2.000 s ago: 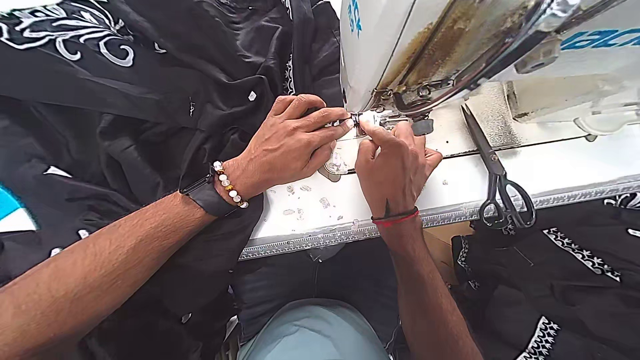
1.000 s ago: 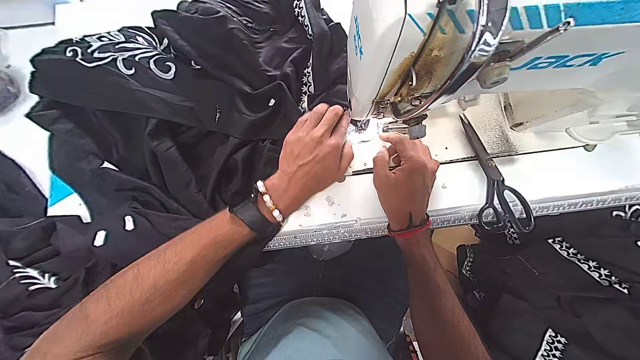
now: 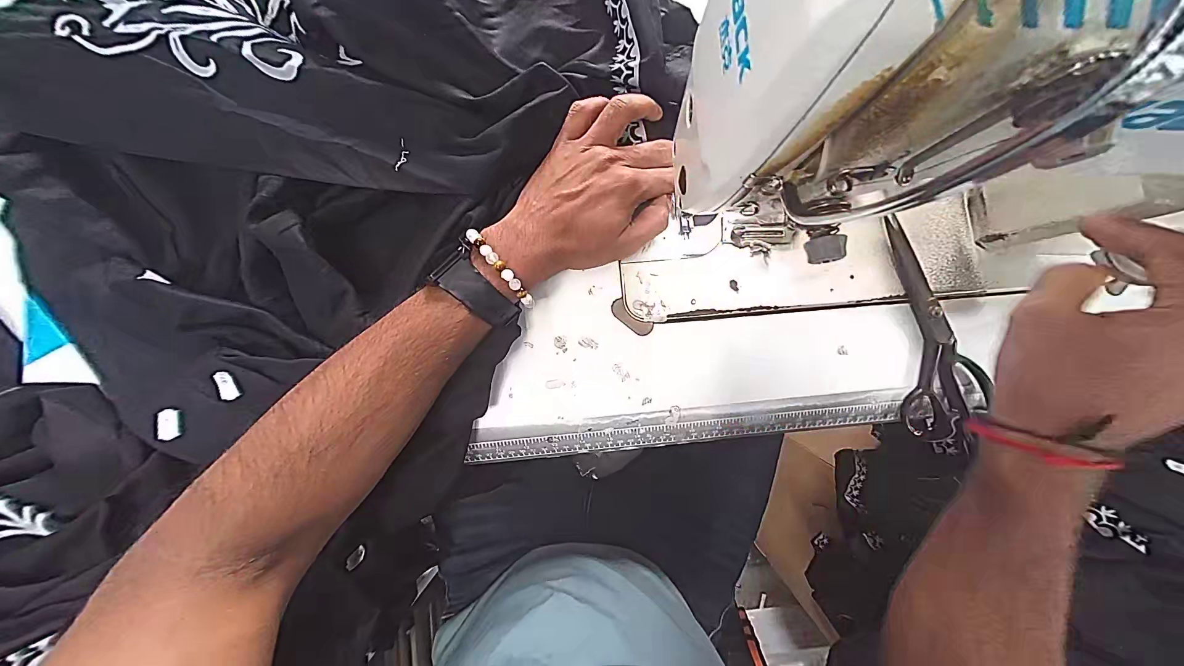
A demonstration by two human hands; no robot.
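My left hand (image 3: 601, 190) lies over the edge of the black fabric (image 3: 398, 111), its curled fingers against the left side of the sewing machine's white head (image 3: 768, 83). Those fingertips are partly hidden, so a hold on the fabric cannot be confirmed. Beside the hand are the needle and presser foot area (image 3: 689, 227). At the right edge of the view, my right hand (image 3: 1096, 342) curls its thumb and fingers around a small metal lever (image 3: 1119, 268) on the front of the machine. Black-handled scissors (image 3: 934, 351) lie just left of that hand.
A measuring tape strip (image 3: 684, 430) runs along the table's front edge. Thread scraps (image 3: 587, 342) dot the white tabletop. Embroidered black cloth (image 3: 1110, 555) hangs at the lower right, and white-embroidered black garments cover the left side. My lap is below the table edge.
My right hand has moved right, from beside the presser foot past the scissors to the metal lever. My left hand has shifted up along the machine head, its fingers more bent.
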